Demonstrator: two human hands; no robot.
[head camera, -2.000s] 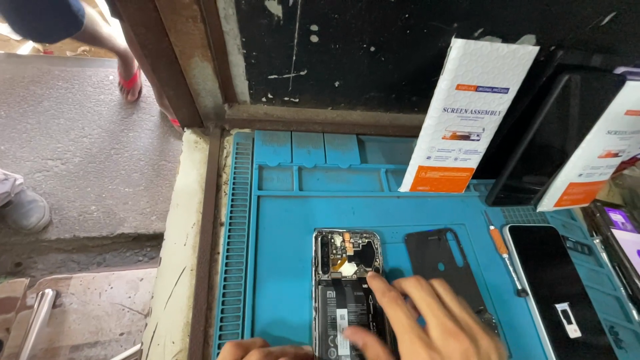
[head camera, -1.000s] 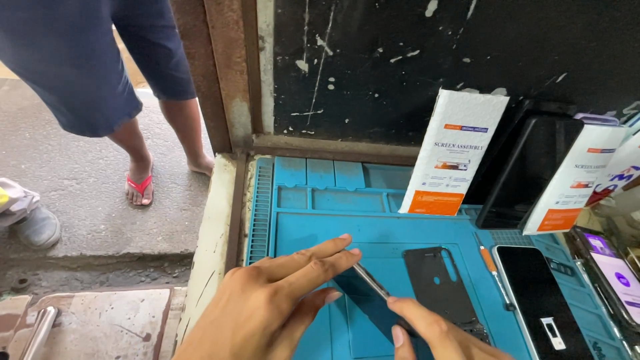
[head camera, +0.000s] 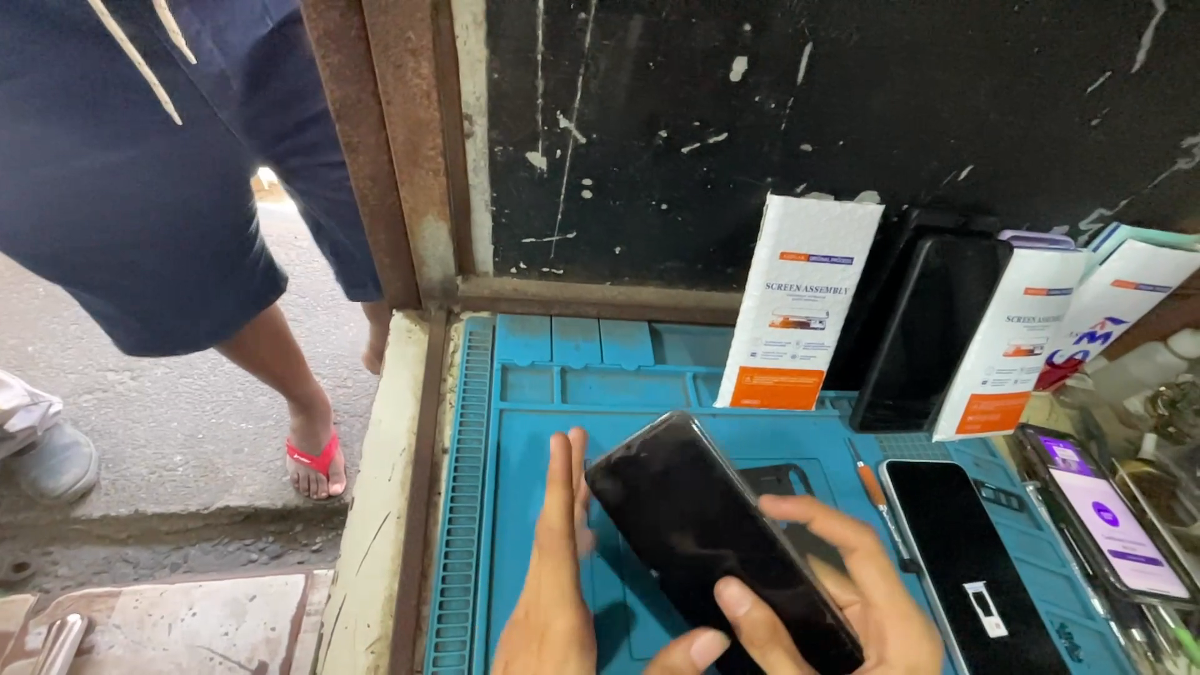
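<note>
A smartphone with a dark, unlit screen (head camera: 703, 534) is tilted above the blue repair mat (head camera: 534, 441), its screen facing up. My right hand (head camera: 844, 581) grips it by its right edge, thumb on the glass. Upright beside the phone's upper left edge is my left hand (head camera: 553, 562), fingers extended together; whether it touches the phone cannot be told. Partly hidden behind the phone lies a black phone back cover (head camera: 780, 480). Right of it are a screwdriver with an orange handle (head camera: 870, 486) and a second smartphone (head camera: 956, 534) with a SIM tray (head camera: 984, 607) on its glass.
White screen-assembly boxes (head camera: 802, 300) and a black phone-like panel (head camera: 933, 328) stand along the mat's back. A lit phone (head camera: 1111, 516) lies at the right near clutter. Beyond the wooden post (head camera: 403, 141) at left stands a person in dark shorts (head camera: 159, 187) and red flip-flops.
The phone has turned from showing its opened inside with the battery to showing its dark screen, and is now lifted. My left hand has moved off its upper end. The person outside has come closer.
</note>
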